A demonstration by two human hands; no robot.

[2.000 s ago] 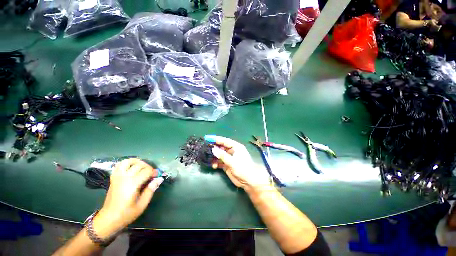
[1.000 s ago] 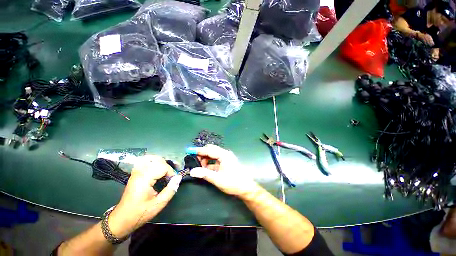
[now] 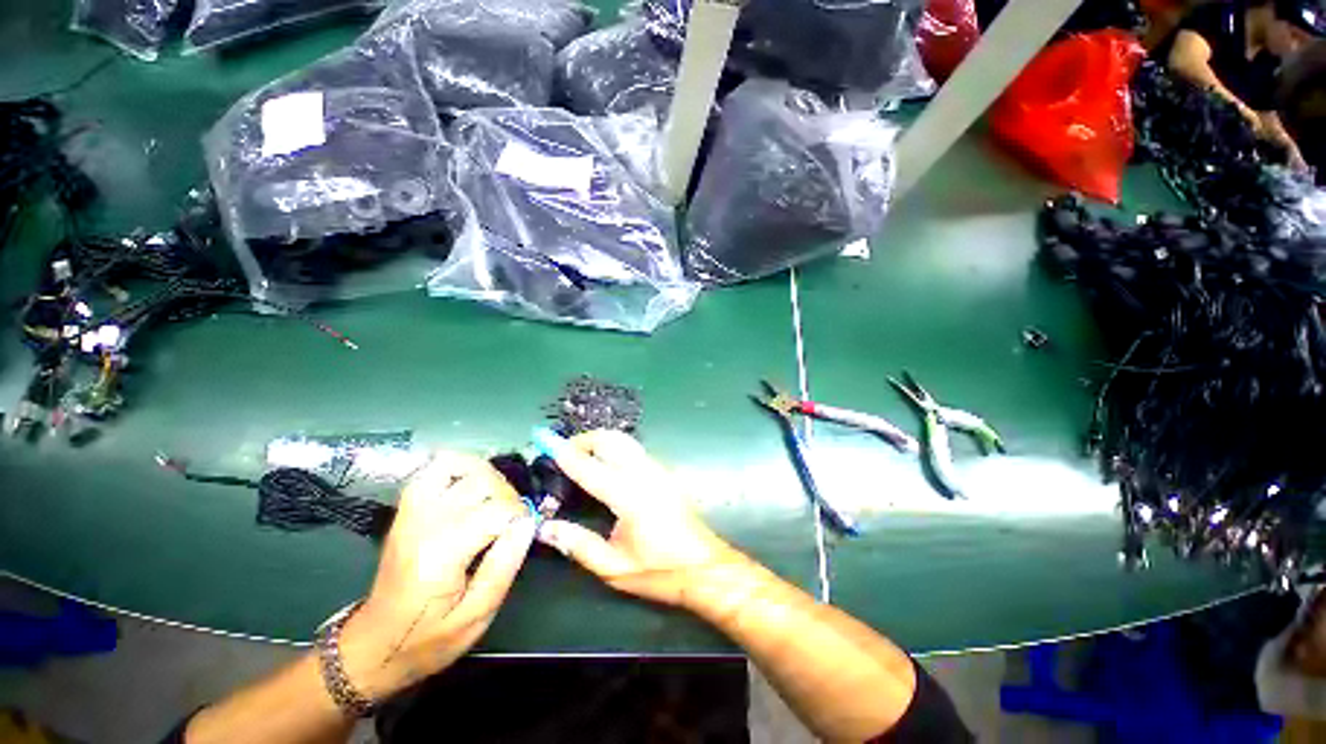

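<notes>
My left hand (image 3: 454, 541) and my right hand (image 3: 633, 516) meet at the front of the bench, both with blue finger cots. Between the fingertips they hold a small black housing (image 3: 551, 484), mostly hidden, with a small pale part showing at its lower side. My right hand grips the housing from the right; my left fingertips pinch at its lower left. A coiled black bundled cable (image 3: 313, 502) lies left of my left hand, its thin reddish tip pointing left. A loose heap of tiny dark grey clips (image 3: 596, 403) lies just beyond my right hand.
Clear plastic parts bags (image 3: 560, 218) lie along the far side by slanted metal posts (image 3: 698, 109). Red-and-blue pliers (image 3: 810, 458) and green-handled pliers (image 3: 938, 436) lie right. A black cable heap (image 3: 1207, 349) fills the right, a wired tangle (image 3: 87, 327) the left. Another person's arm (image 3: 1214, 87) shows top right.
My right hand has left the clip heap and come to my left hand, with the black housing now between them. In the last second both hands stay together, fingers slightly shifted. The view has moved slightly.
</notes>
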